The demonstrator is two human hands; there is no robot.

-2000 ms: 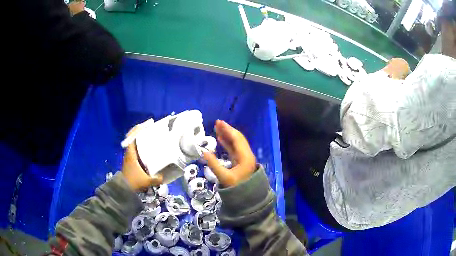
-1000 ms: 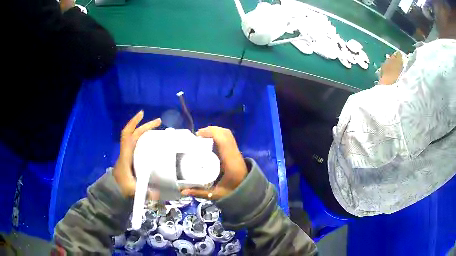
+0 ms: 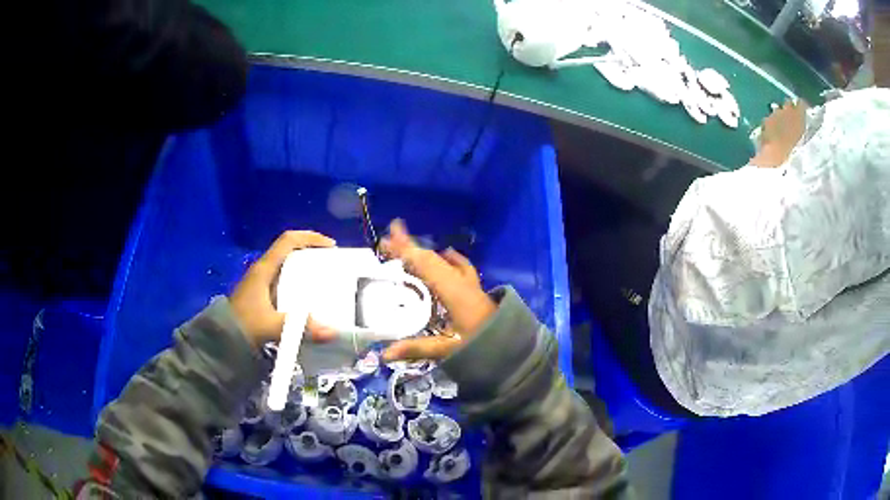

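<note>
A white camera body (image 3: 322,288) is held over the blue bin (image 3: 558,244), with one white antenna (image 3: 286,361) pointing down toward me. A round camera head (image 3: 395,307) sits in the opening at its right side. Thin connector wires (image 3: 367,217) with a white plug stick up behind the body. My left hand (image 3: 262,293) grips the body's left side. My right hand (image 3: 444,293) is beside the head with fingers apart; whether it touches is hard to tell. Several loose camera heads (image 3: 380,418) lie in the bin below.
On the green bench (image 3: 390,59) lie a white unit (image 3: 535,34) and a pile of white cover pieces (image 3: 649,59). A black cable (image 3: 484,117) hangs over the bin's far side. A person in a white garment (image 3: 751,264) is at right; a dark sleeve (image 3: 195,68) is at left.
The body, earlier tilted, is now level with its antenna toward me. My right hand has loosened from the head's side and its fingers have spread. The view has shifted slightly.
</note>
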